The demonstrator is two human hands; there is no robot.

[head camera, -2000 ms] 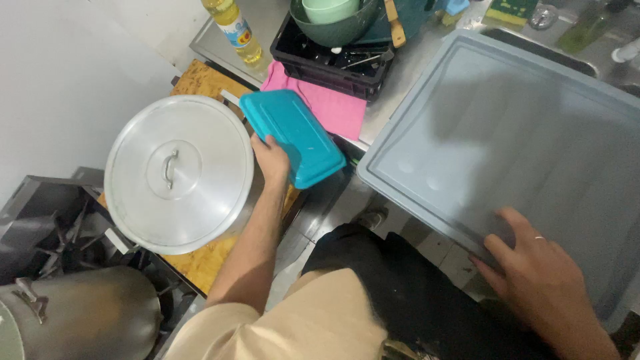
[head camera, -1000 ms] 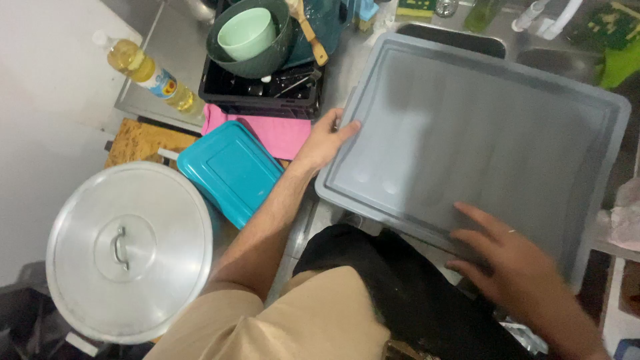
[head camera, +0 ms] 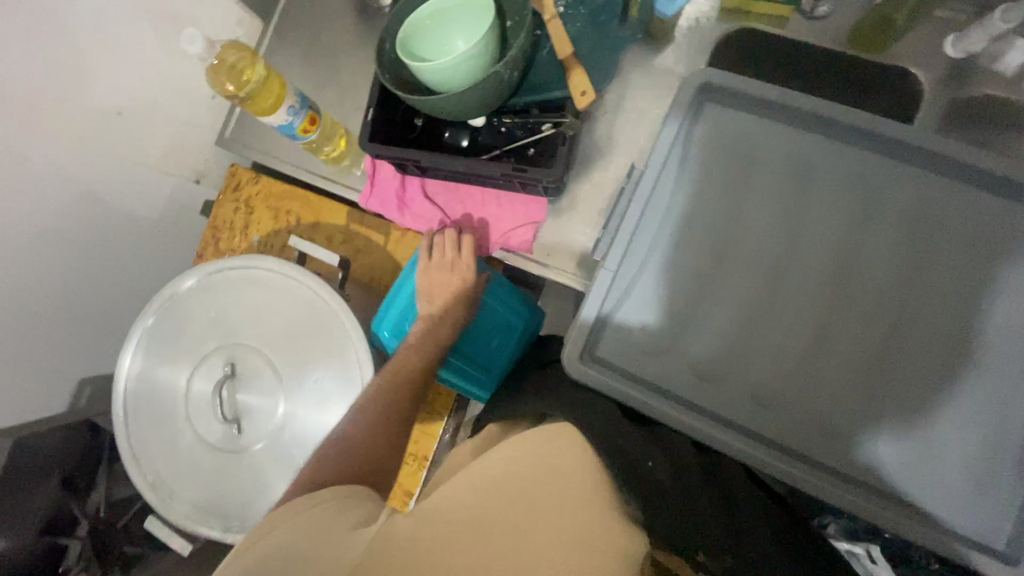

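My left hand reaches over the far edge of a teal plastic container, its fingertips hidden against that edge beside a pink cloth. The container rests tilted on the yellow wooden surface, between a large pot with a round metal lid and the metal counter. A big grey plastic lid or tray lies at the right, over part of the sink area. My right hand is out of view.
On the counter, a black crate holds utensils, with a dark green bowl and a mint bowl on top. A wooden utensil lies beside them. An oil bottle stands at the left. A dark sink basin is behind the grey lid.
My left hand has moved from the grey lid's left edge to the teal container. My right hand, over the grey lid before, has left the view.
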